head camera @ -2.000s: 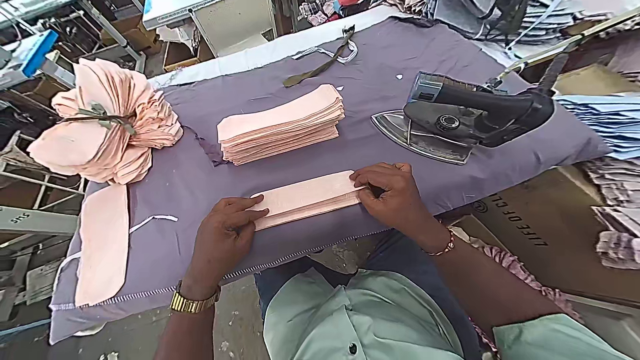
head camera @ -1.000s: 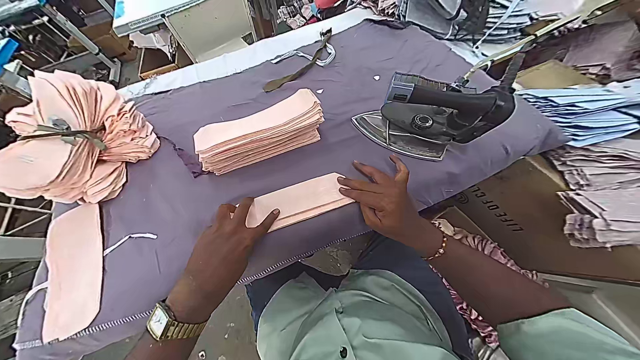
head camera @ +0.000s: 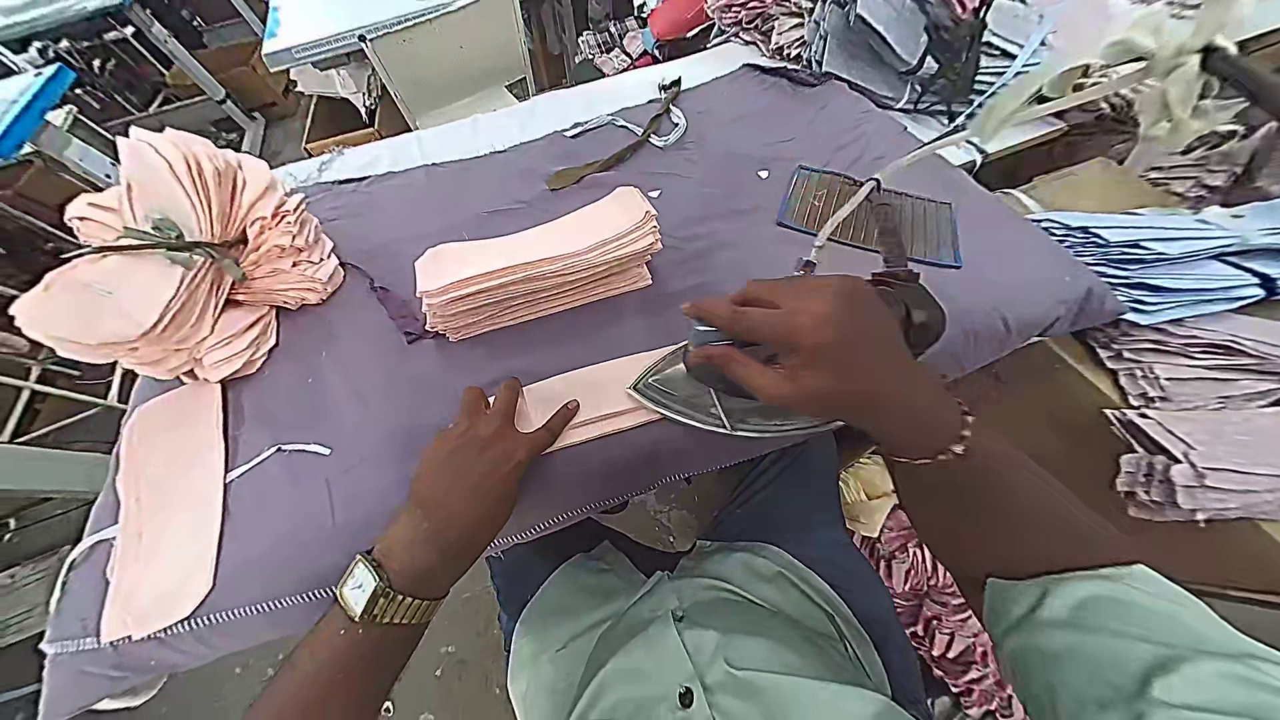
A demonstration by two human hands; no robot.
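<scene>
My right hand point(head camera: 800, 345) grips the handle of a clothes iron point(head camera: 730, 405), whose soleplate rests on the right end of a folded peach fabric strip point(head camera: 600, 390). With fingers spread, my left hand point(head camera: 495, 455) presses on the strip's left end. Just behind lies a stack of peach fabric pieces point(head camera: 540, 265). A tied bundle of peach pieces point(head camera: 190, 260) sits at the left, and a single peach piece point(head camera: 170, 510) lies in front of it. The iron's handle is mostly hidden by my right hand.
The purple padded ironing table point(head camera: 350, 540) carries a ribbed iron rest point(head camera: 870, 215) at the back right and a dark strip with white cord point(head camera: 620, 150) at the back. The iron's hose point(head camera: 900, 160) runs back right. Blue fabric stacks point(head camera: 1160, 260) are beyond the right edge.
My right hand has left the strip and taken hold of the iron, which has moved from the back right onto the strip. The iron rest is now uncovered. My left hand remains at the strip's left end.
</scene>
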